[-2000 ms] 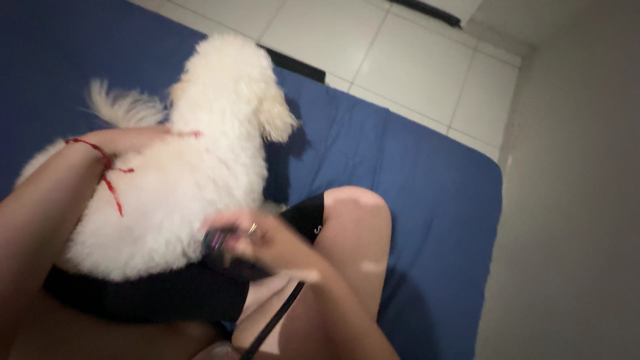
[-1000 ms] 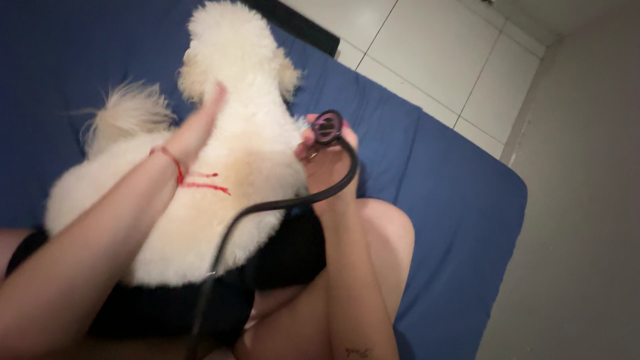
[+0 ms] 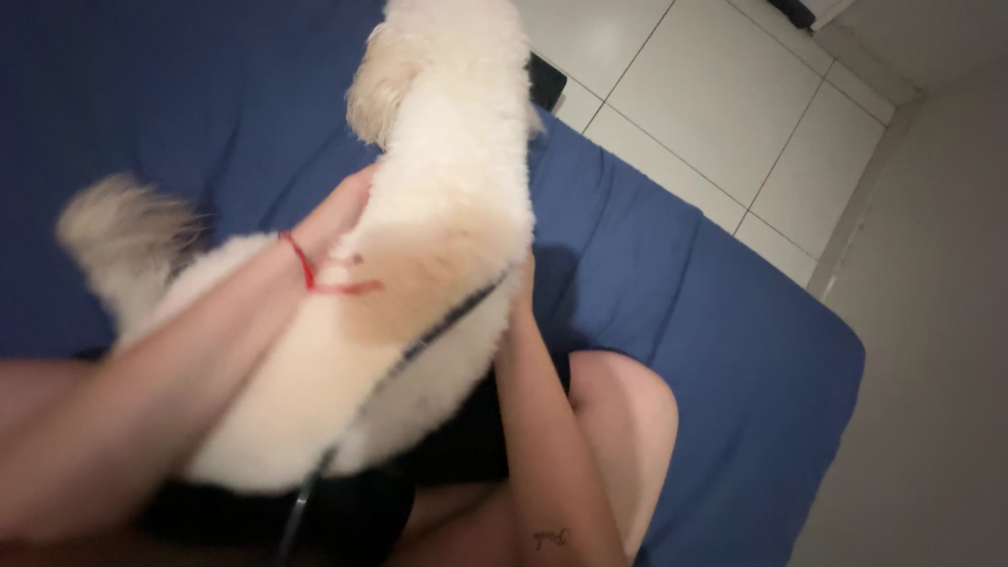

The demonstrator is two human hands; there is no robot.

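A fluffy white dog (image 3: 449,189) lies across my lap, seen from above, its head at the top of the view and its tail (image 3: 130,228) at the left. My left hand (image 3: 342,213), with a red string bracelet (image 3: 305,272) at the wrist, rests against the dog's side below the ear; its fingers are mostly hidden. My right hand (image 3: 526,276) is at the dog's other side, almost wholly behind the fur, so what it holds cannot be seen. A dark leash or cord (image 3: 417,342) runs across the dog's back down toward my lap.
Blue fabric (image 3: 756,378) covers the bed-like surface under me. Beyond its edge lie white floor tiles (image 3: 701,102), with a dark object (image 3: 545,83) near that edge. A grey wall (image 3: 937,315) stands at the right.
My left hand has moved from on top of the dog's back to its side. My right hand, which held a dark looped thing beside the dog, has gone behind the fur.
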